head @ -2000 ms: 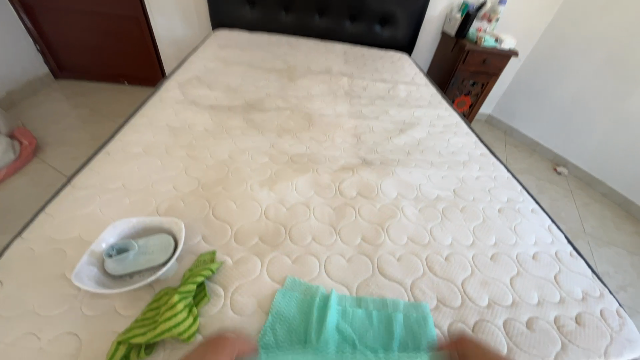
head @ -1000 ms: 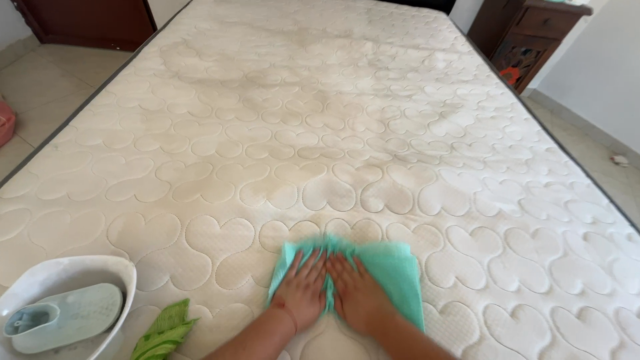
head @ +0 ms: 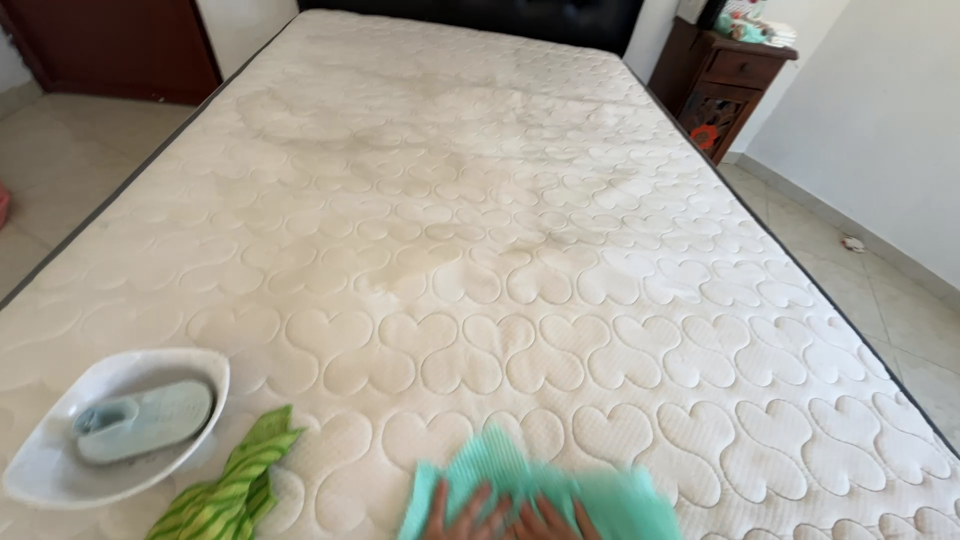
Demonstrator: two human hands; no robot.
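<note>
Near the bottom edge, a teal cloth (head: 517,476) lies spread on the stained, heart-quilted mattress (head: 480,285). My left hand (head: 469,517) rests flat on its left half, fingers apart and blurred. Close beside it, my right hand (head: 551,521) presses on the cloth too, its fingers spread; neither hand is closed around the fabric. To the left are a twisted green striped cloth (head: 236,480) and a white bowl (head: 180,360), in which sits a pale blue brush-like object (head: 150,424). Both wrists are out of the frame.
A black headboard (head: 525,19) stands at the far end of the mattress. At the right is a dark wooden nightstand (head: 739,67) with items on top. A reddish-brown door (head: 112,45) is at the far left, and a small object (head: 853,243) lies on the tiled floor.
Two seconds ago the cloth's near edge was at my blurred hands. A second ago both hands lay on the bunched cloth, farther forward on the mattress; now hands and cloth are closer to me.
</note>
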